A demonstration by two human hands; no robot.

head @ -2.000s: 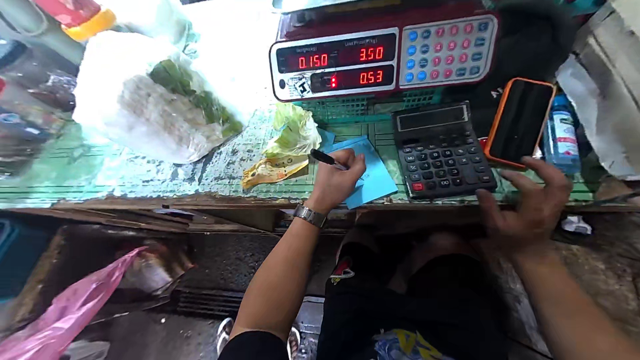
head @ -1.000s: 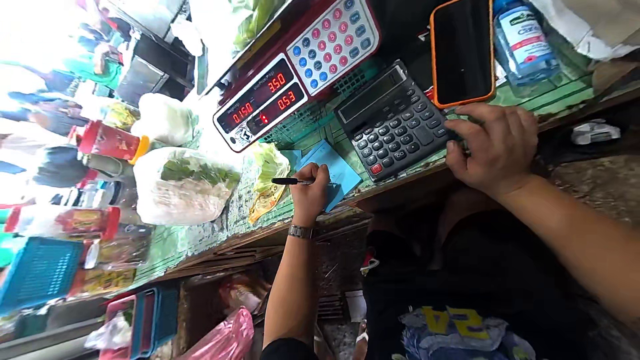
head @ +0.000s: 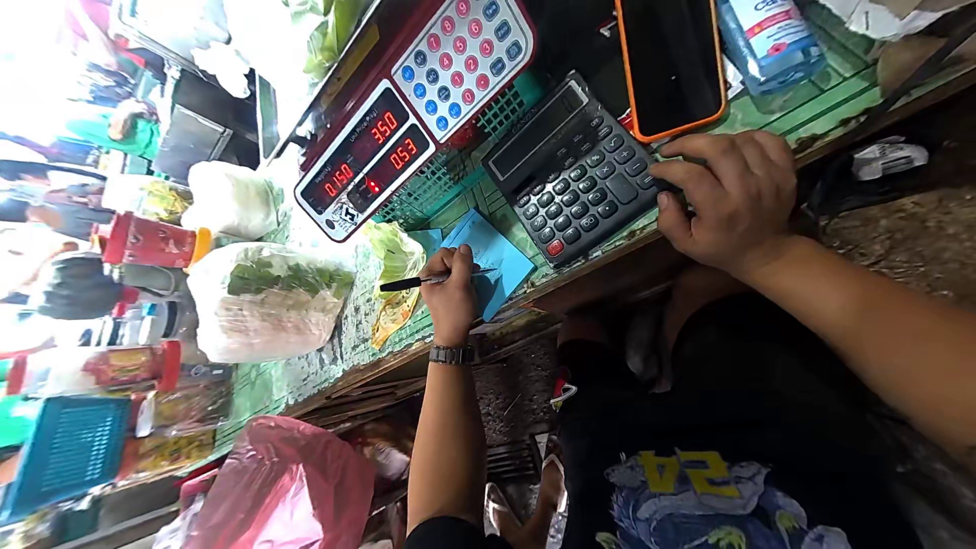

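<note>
My left hand (head: 451, 293), with a dark metal watch on its wrist, holds a black pen (head: 412, 283) between thumb and fingers. The pen's tip rests on a blue slip of paper (head: 503, 263) at the counter's edge. A black desk calculator (head: 576, 171) lies to the right of the paper. My right hand (head: 724, 194) rests at the calculator's right edge, thumb apart from the bent fingers, just below a phone in an orange case (head: 675, 69). Behind the paper stands a red digital scale (head: 366, 160) with lit digits.
Leafy scraps (head: 396, 263) lie left of the paper. A plastic bag of vegetables (head: 271, 301) stands farther left on the green counter. A blue bottle (head: 770, 46) is beside the phone, and a green plastic basket (head: 427, 187) under the scale. A pink plastic bag (head: 286, 480) hangs below the counter's edge.
The view has tilted strongly and come closer to the counter. My right hand, fingers spread near the phone two seconds ago, is now bent against the calculator's edge. The pen has stayed in my left hand.
</note>
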